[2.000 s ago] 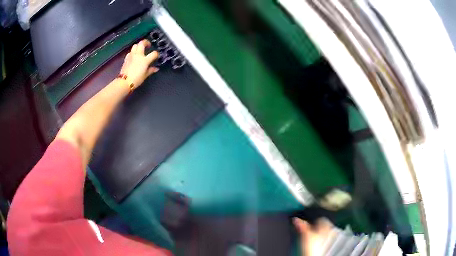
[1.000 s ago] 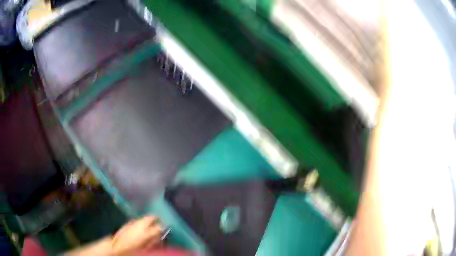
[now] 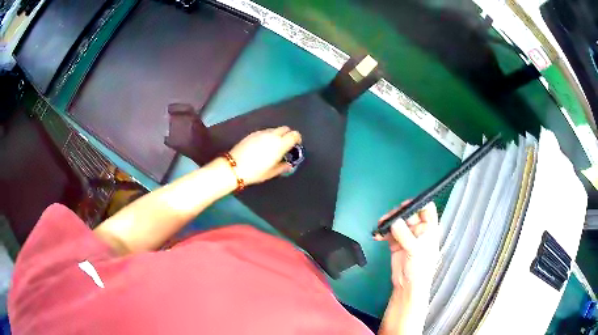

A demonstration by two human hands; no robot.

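Observation:
The dark triangular assembly fixture (image 3: 315,176) lies on the teal bench, with three raised arm ends. My left hand (image 3: 265,154) holds a small dark ring (image 3: 295,156) at the fixture's centre seat; the fingers partly hide the seat. My right hand (image 3: 410,229) holds a long black ribbed bar (image 3: 439,186) near its lower end. The bar slants up and away, its far end over the top edge of the sheet stack (image 3: 482,216). More black bars (image 3: 551,260) lie on the white sheet at the right.
A dark mat (image 3: 160,72) lies left of the fixture, with small dark pieces at its far edge. The sunken green belt (image 3: 419,72) runs beyond the bench's pale metal edge (image 3: 419,114). More stacked sheets stand across the belt. Something blue (image 3: 590,314) shows at the lower right corner.
The view has shifted towards the fixture and sharpened. My left hand has moved from the near bench edge to the fixture centre with a ring. My right hand now shows, holding a bar.

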